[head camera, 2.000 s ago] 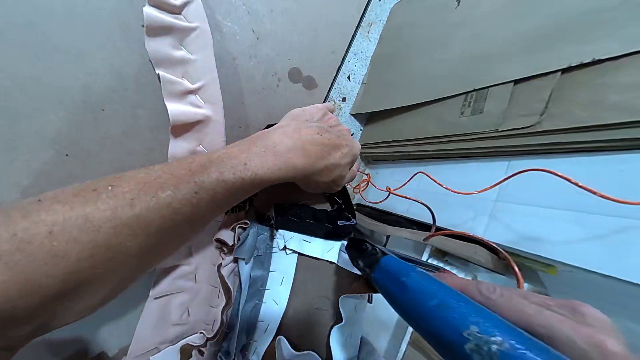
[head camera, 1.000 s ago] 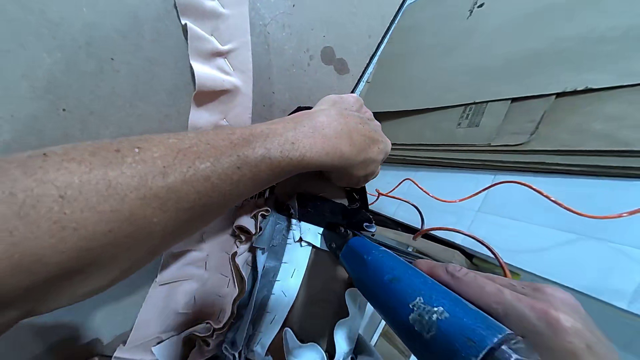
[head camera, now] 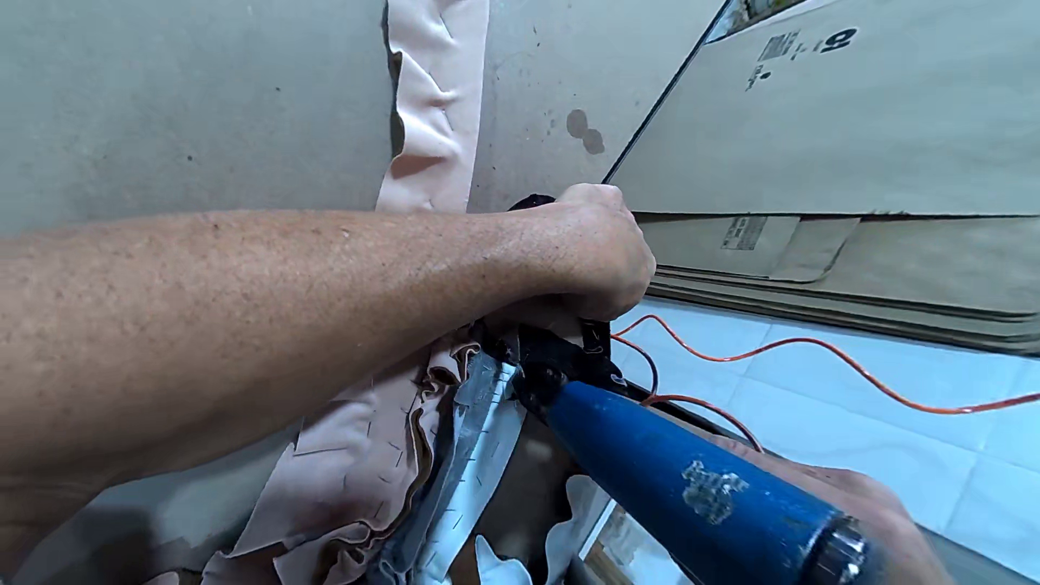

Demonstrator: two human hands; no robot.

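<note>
My left hand [head camera: 605,252] reaches in from the left, its fingers curled down behind black fabric [head camera: 561,349]; what they grip is hidden. At the lower right my right hand [head camera: 861,504] is wrapped around a blue pneumatic staple gun [head camera: 666,463], mostly behind its body. The tool's black nose rests at the black fabric, just below my left hand. Beneath it runs a white strip [head camera: 487,455] with a row of staples along it. Pinkish stapled fabric [head camera: 357,455] lies gathered to the left, under my forearm, and another length [head camera: 439,97] stretches toward the top.
Stacked cardboard sheets [head camera: 812,138] stand at the upper right. An orange air hose [head camera: 829,349] curls over the white tiled floor [head camera: 877,431] on the right. A flat grey surface [head camera: 195,114] with two dark spots spans the top left.
The staple gun's nose has moved left along the white strip, closer to the pinkish gathers. My left hand stays at the black fabric. The view has shifted somewhat.
</note>
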